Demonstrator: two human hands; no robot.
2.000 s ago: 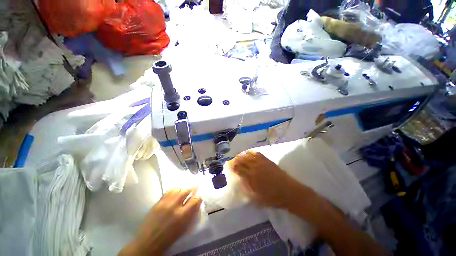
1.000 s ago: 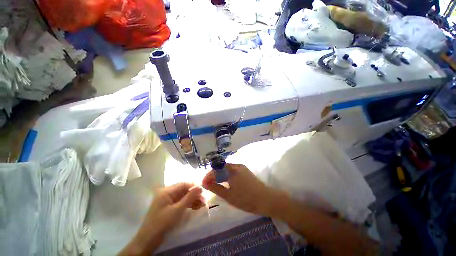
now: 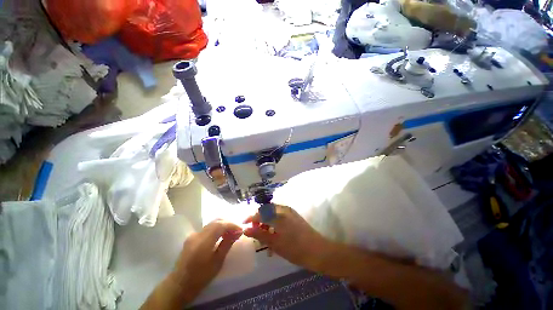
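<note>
My left hand (image 3: 209,251) and my right hand (image 3: 285,233) meet with pinched fingertips in bright light, just in front of the needle area of the white sewing machine (image 3: 273,130). A small white fabric piece (image 3: 237,257) shows at and below my left fingertips; glare hides its edges. A dark knob-like part (image 3: 265,211) stands directly above my right fingers. The presser foot and needle cannot be made out in the glare. A loose heap of white fabric (image 3: 382,212) lies right of the needle, partly behind my right forearm.
A folded white stack (image 3: 85,248) lies at the left table edge. Looped white strips (image 3: 139,181) with a purple strip lie left of the machine head. Red-orange plastic bags (image 3: 160,30) are at upper left. A grey measuring scale (image 3: 285,296) runs along the front. A yellow-black tool (image 3: 496,209) is at right.
Two seconds ago my hands lay apart on the work; they came together at the fingertips and remain so. The camera view has shifted slightly.
</note>
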